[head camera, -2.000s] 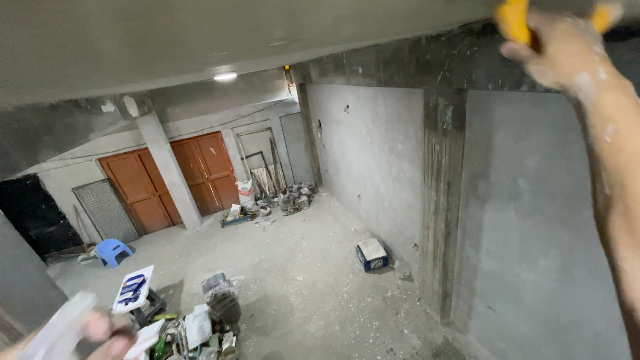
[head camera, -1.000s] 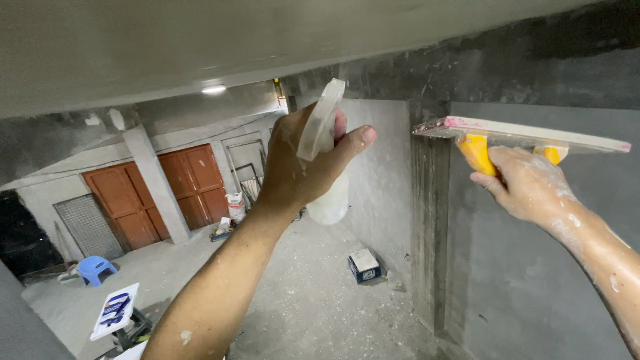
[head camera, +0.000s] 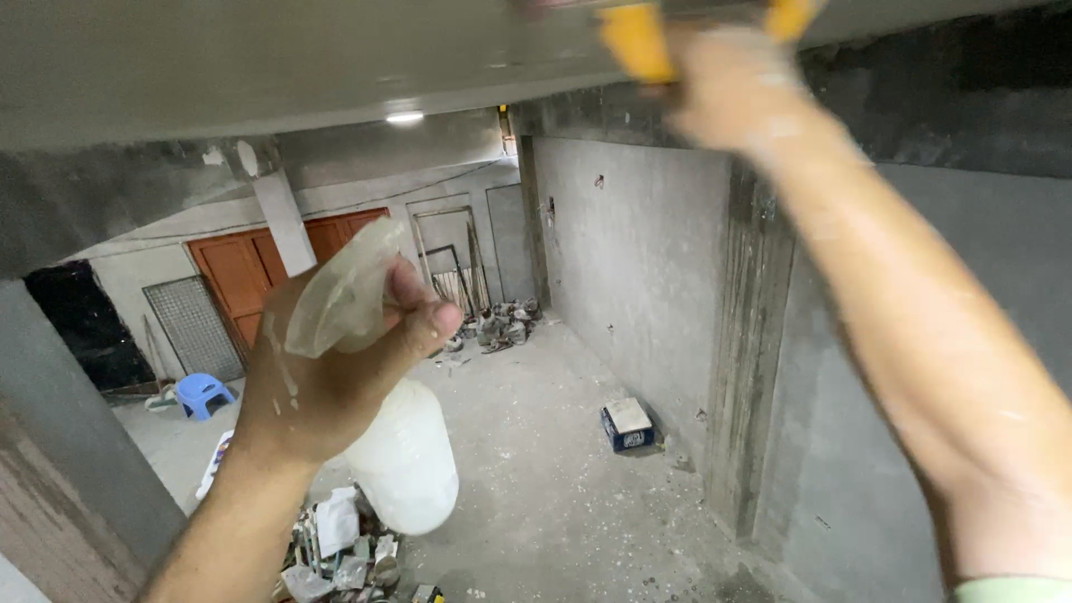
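Observation:
My left hand (head camera: 327, 368) is closed around the neck of a translucent white spray bottle (head camera: 406, 461), whose pale spray head (head camera: 347, 289) rises above the fingers. Liquid streaks show on the back of this hand. Up at the right, my blurred right hand (head camera: 729, 75) grips a plastering trowel by its yellow handle (head camera: 638, 42). The trowel's blade lies mostly beyond the top edge, close against the smooth grey ceiling (head camera: 335, 67); whether it touches cannot be told.
A concrete beam (head camera: 620, 117) and column (head camera: 741, 352) border the right wall. Below are a dark blue box (head camera: 628, 425), a rubble and tool pile (head camera: 343, 544), a blue plastic stool (head camera: 201, 395) and orange doors (head camera: 251, 272). A lit lamp (head camera: 404, 117) is on the ceiling.
My right hand has risen with the trowel from in front of the right wall to the ceiling. My left hand, with the spray bottle, is lower in view than one second ago.

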